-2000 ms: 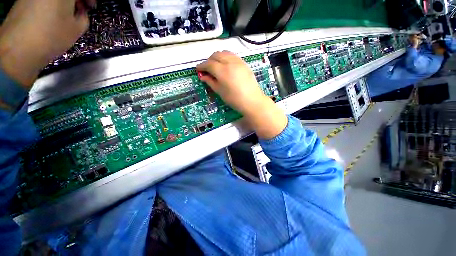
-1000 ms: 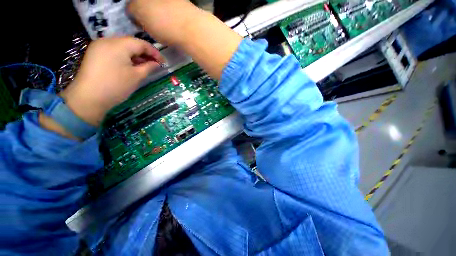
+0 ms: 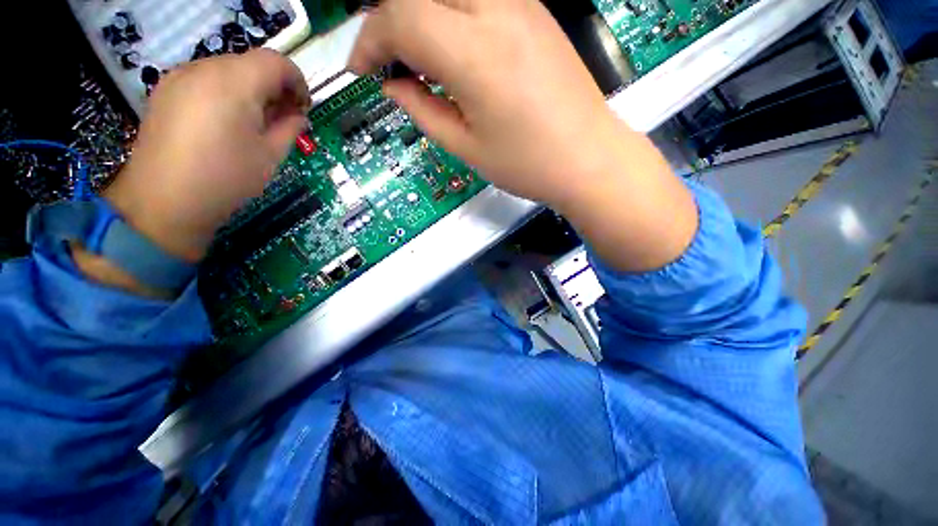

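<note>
A green circuit board [image 3: 396, 211] lies between pale rails in front of me. A small red component [image 3: 305, 142] stands near its far edge, beside my left fingertips. My left hand [image 3: 211, 144], with a blue wrist band, is over the board's left part, thumb and finger curled close together. My right hand [image 3: 494, 87] is over the board's far edge to the right, its fingers bent down and thumb apart from them. Whether either hand holds a small part cannot be seen.
A white parts tray [image 3: 180, 46] with small black parts is beyond the far rail. Shiny-leaded components [image 3: 98, 128] are heaped left of it. The near rail [image 3: 432, 252] runs along my side. Another board [image 3: 669, 31] lies to the right. A metal frame [image 3: 859, 62] stands beyond the rail at right.
My right hand has moved from the tray area back over the board's far edge. My left hand stays over the left part, near the red component. The view has shifted.
</note>
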